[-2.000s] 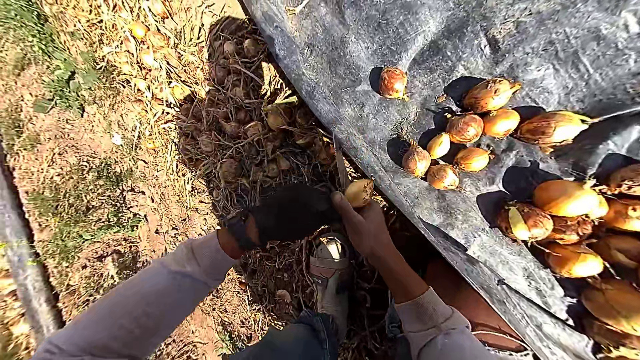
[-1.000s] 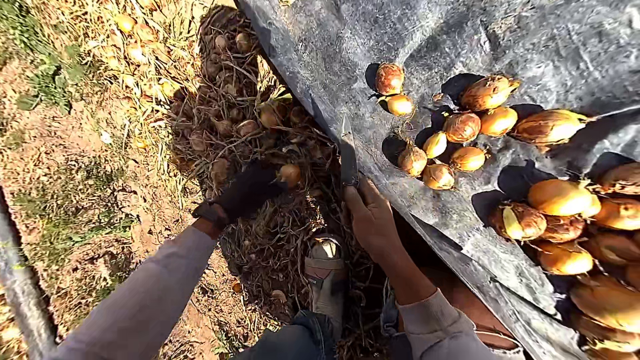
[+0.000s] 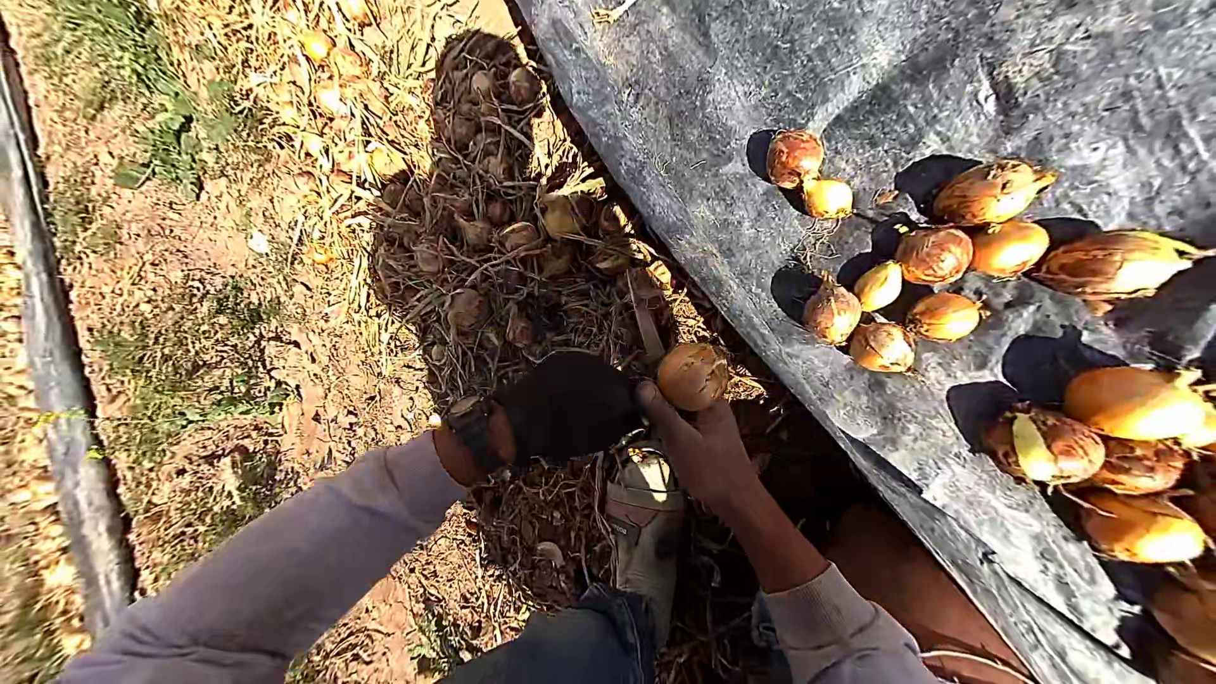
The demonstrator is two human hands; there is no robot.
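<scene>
My left hand [image 3: 570, 407], in a black glove, is beside my bare right hand [image 3: 701, 446] over the shaded heap. A round yellow onion [image 3: 693, 376] sits at my right thumb and fingers, close to the glove. From my right hand a knife blade [image 3: 645, 318] points up past the onion; its handle is hidden. The glove is too dark to show its fingers or any hold. Dry onions with withered tops [image 3: 467, 312] lie in the heap beyond my hands. Trimmed-looking onions [image 3: 936, 255] rest on the grey sheet [image 3: 722, 228] to the right.
More onions [image 3: 1135, 404] are grouped at the sheet's right side. A shoe [image 3: 646, 518] stands on the ground below my hands. Straw and scattered onions [image 3: 328, 95] lie at upper left, and a grey strip [image 3: 66, 408] runs along the left edge.
My left hand reached into the heap to an onion, then moved back beside my right hand. A small yellow onion absent from the sheet two seconds ago now lies below the upper red-brown one.
</scene>
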